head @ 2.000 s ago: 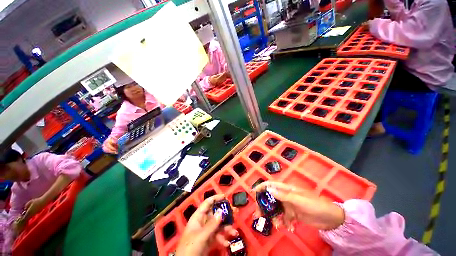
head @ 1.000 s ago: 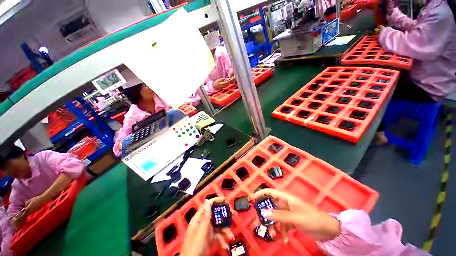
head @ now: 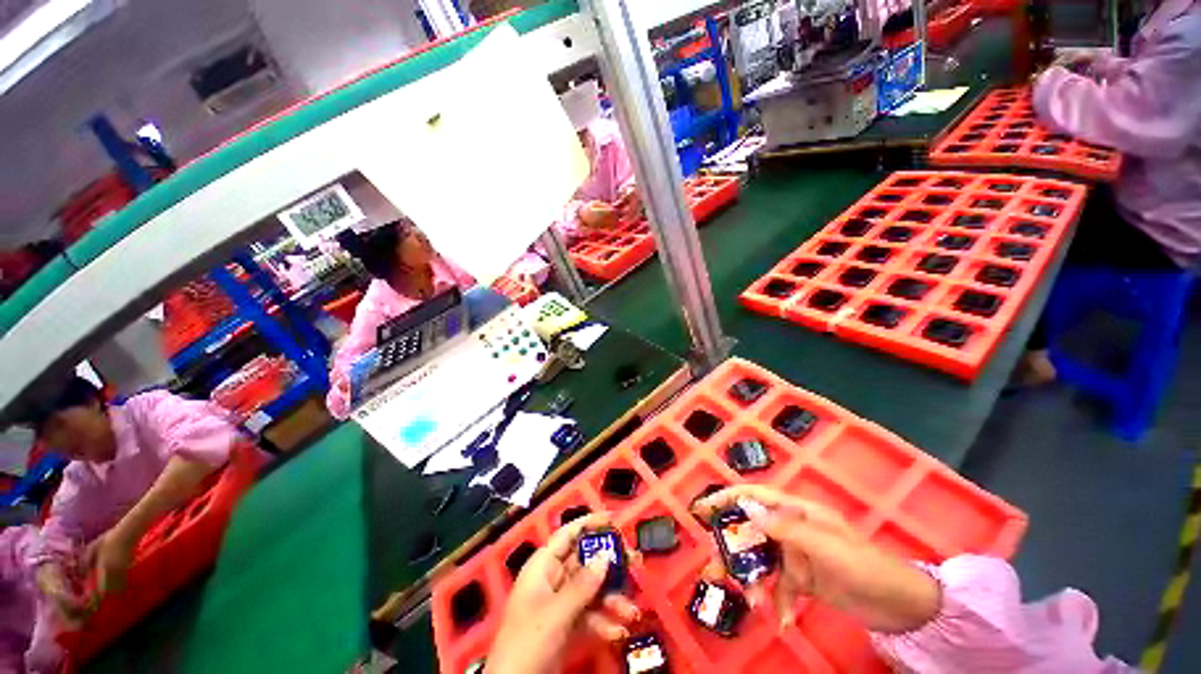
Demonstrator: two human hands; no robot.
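My left hand (head: 543,608) holds a smartwatch body (head: 601,558) with a lit blue and white screen, its thumb over the lower part of the display. My right hand (head: 823,550) holds a second smartwatch body (head: 744,544) with an orange and white lit screen. Both are held above the near red-orange compartment tray (head: 922,498). Below the hands, two more watch bodies with pale lit areas lie at the tray, one between the hands (head: 715,607) and one near my left fingers (head: 645,653). Dark watch bodies sit in pockets behind.
Beyond the tray are a white paper sheet (head: 533,452) with dark pieces, a slanted sample board (head: 461,385), a calculator (head: 419,332) and a metal post (head: 659,184). Another filled tray (head: 968,345) stands ahead right. People in pink smocks sit at left, ahead and right.
The right watch's screen has changed from blue-white digits to an orange and white picture. My left thumb has moved onto its watch's display. The whole view has shifted slightly.
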